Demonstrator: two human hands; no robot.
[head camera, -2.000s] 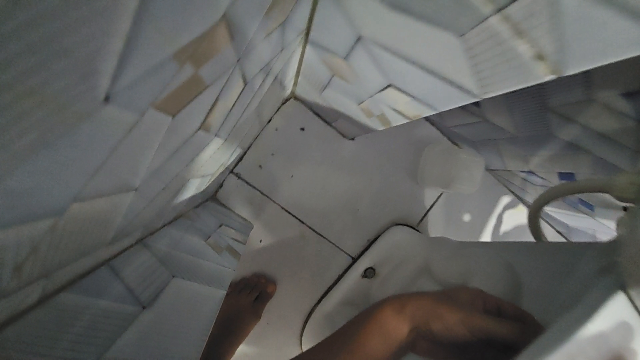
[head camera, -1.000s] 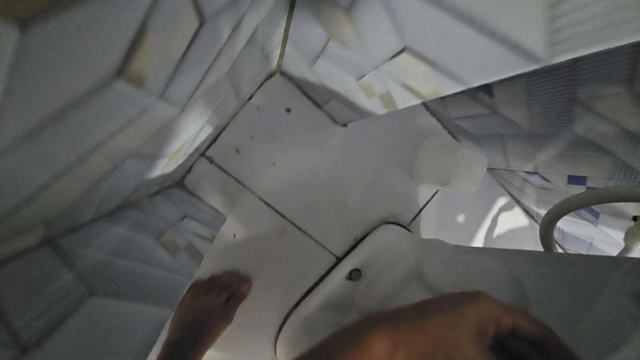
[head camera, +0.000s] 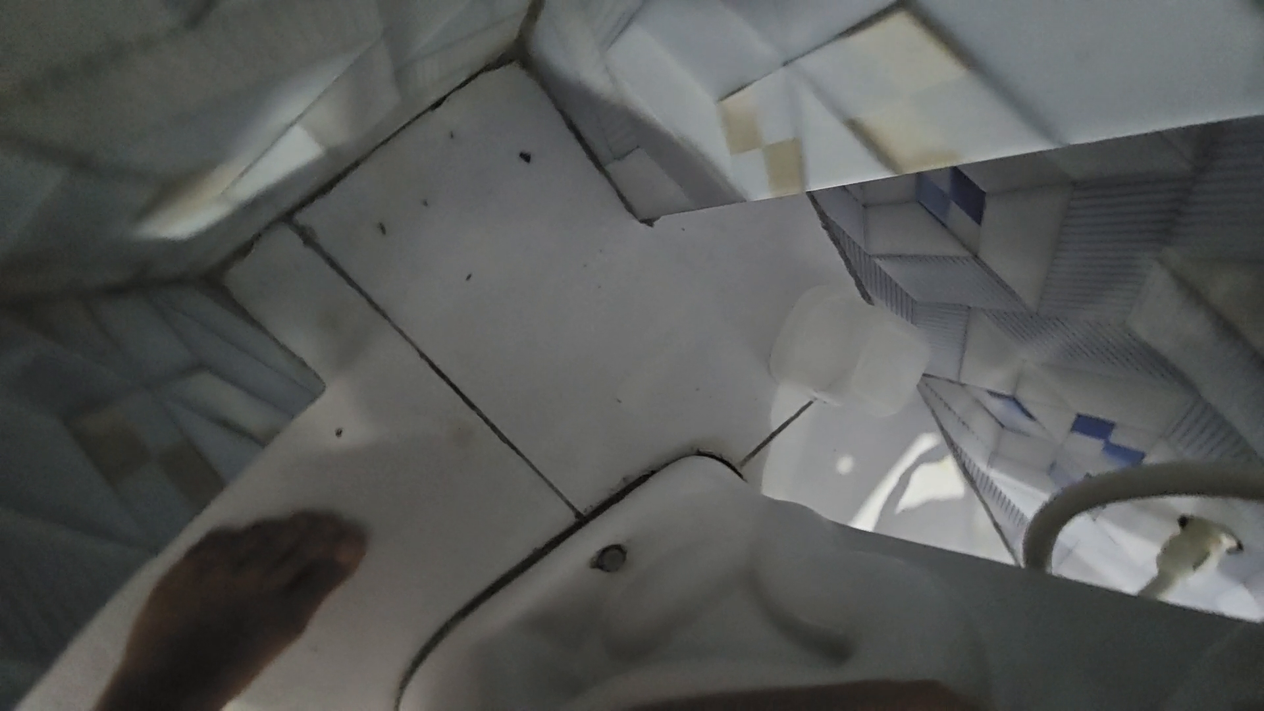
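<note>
Neither of my hands shows clearly. A narrow strip of skin (head camera: 820, 696) lies along the bottom edge, in front of the white ceramic toilet base (head camera: 691, 583); whether it belongs to an arm, a hand or a leg cannot be told, and no fingers show. The toilet base has a round bolt or cap (head camera: 609, 558) near its rounded corner and meets the floor along a dark joint. At lower left, a bare foot (head camera: 242, 583) rests on the pale tiled floor (head camera: 563, 296).
Patterned wall tiles (head camera: 671, 89) enclose the corner. A pale, blurred rounded object (head camera: 849, 351) is near the right-hand wall. Farther right are a curved white hose or pipe (head camera: 1136, 486) and a pale fitting (head camera: 1190, 548). Small dark specks dot the floor.
The hand or limb over the toilet base has dropped mostly out of view at the bottom; only a strip remains. The view has shifted somewhat.
</note>
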